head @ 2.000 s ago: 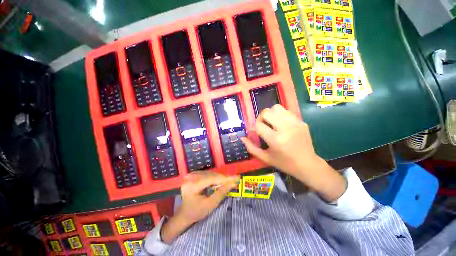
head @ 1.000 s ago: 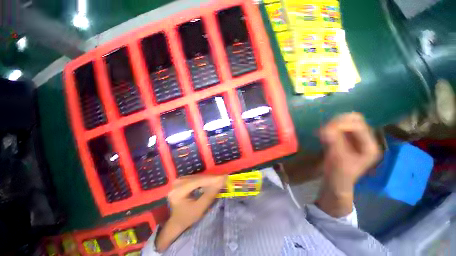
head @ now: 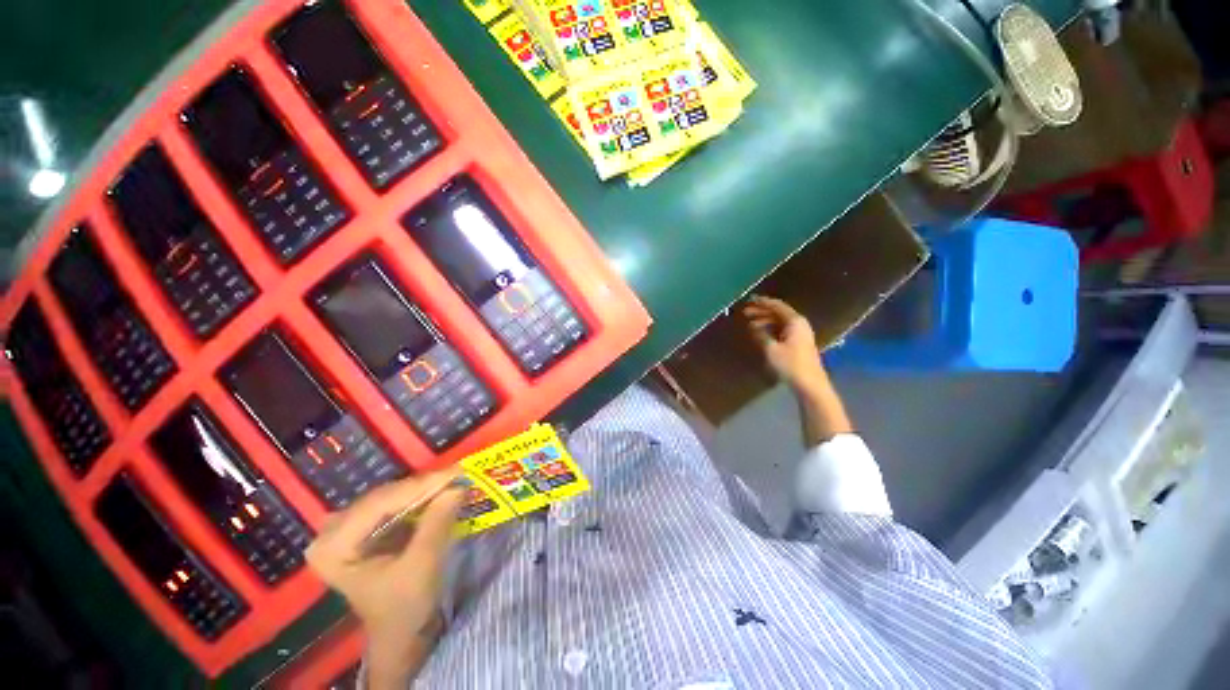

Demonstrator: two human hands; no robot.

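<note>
My left hand [head: 391, 550] is shut on a strip of yellow screen labels [head: 519, 479], at the near edge of the phone tray. The red-orange tray [head: 614, 321] lies tilted on the green bench and holds two rows of black keypad phones, such as the one at its right end [head: 502, 276]. Their screens look dark and glossy, some with white glare. My right hand [head: 785, 340] is off the bench, over a brown cardboard box [head: 850, 290]. Its fingers are bent and look small; I cannot tell whether they hold anything.
A pile of yellow label sheets [head: 648, 95] lies on the green bench [head: 796, 115] beyond the tray. A blue stool [head: 1005, 297] and a red stool [head: 1174, 202] stand at right. A grey bin with crumpled pieces [head: 1079, 539] is at lower right.
My right hand has moved from the tray's right end, off the bench, to over the box. My left hand still holds the strip. The view has turned and shifted right.
</note>
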